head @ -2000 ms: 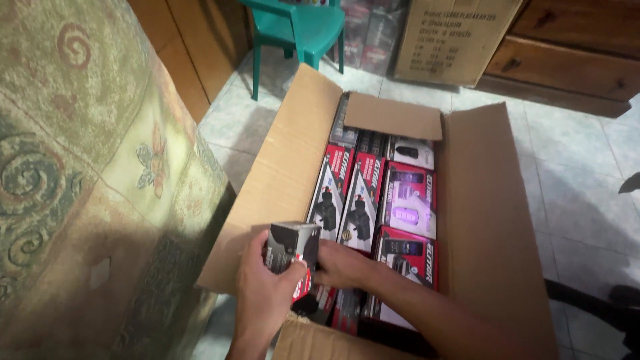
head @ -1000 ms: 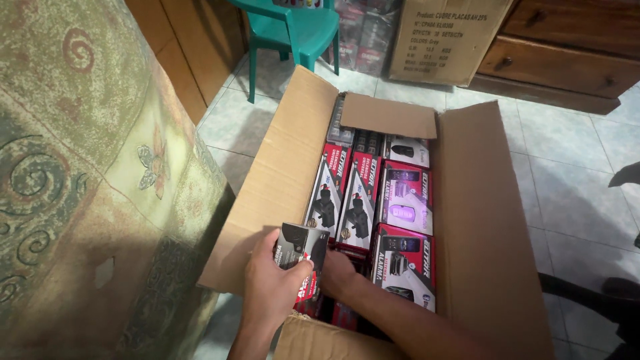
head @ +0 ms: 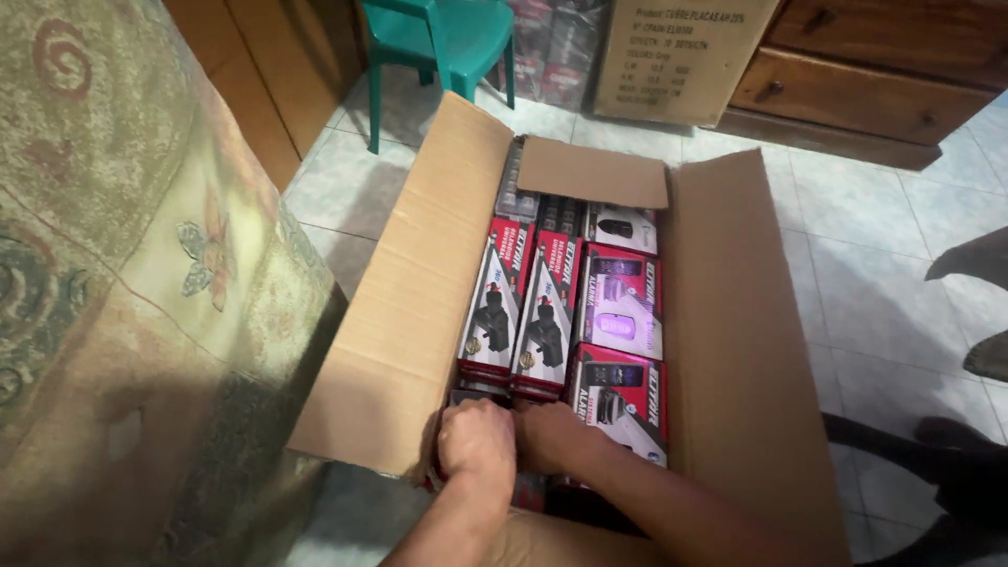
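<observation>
Both of my hands reach into an open cardboard box [head: 736,331] at its near left part. My left hand [head: 476,437] is on a dark small box [head: 466,396], of which just the top edge shows by the left wall. Beside it, my right hand [head: 555,433] is bent down between the packages, its fingertips hidden. Just beyond lie two long red and white product boxes [head: 494,303] with a black part pictured on them. Red and white car alarm boxes [head: 622,303] form a column along the right side. Clear-fronted packs [head: 518,189] stand at the far end.
Patterned fabric [head: 157,299] bulges at the left. A green plastic chair [head: 472,39] stands beyond the carton, with a printed cardboard box [head: 677,59] and a wooden drawer unit [head: 850,87] at the back. Dark curved objects [head: 913,465] lie at the right edge.
My left hand has moved down into the carton with the small grey and red box it held above the left wall. My right hand remains inside, now close beside the left.
</observation>
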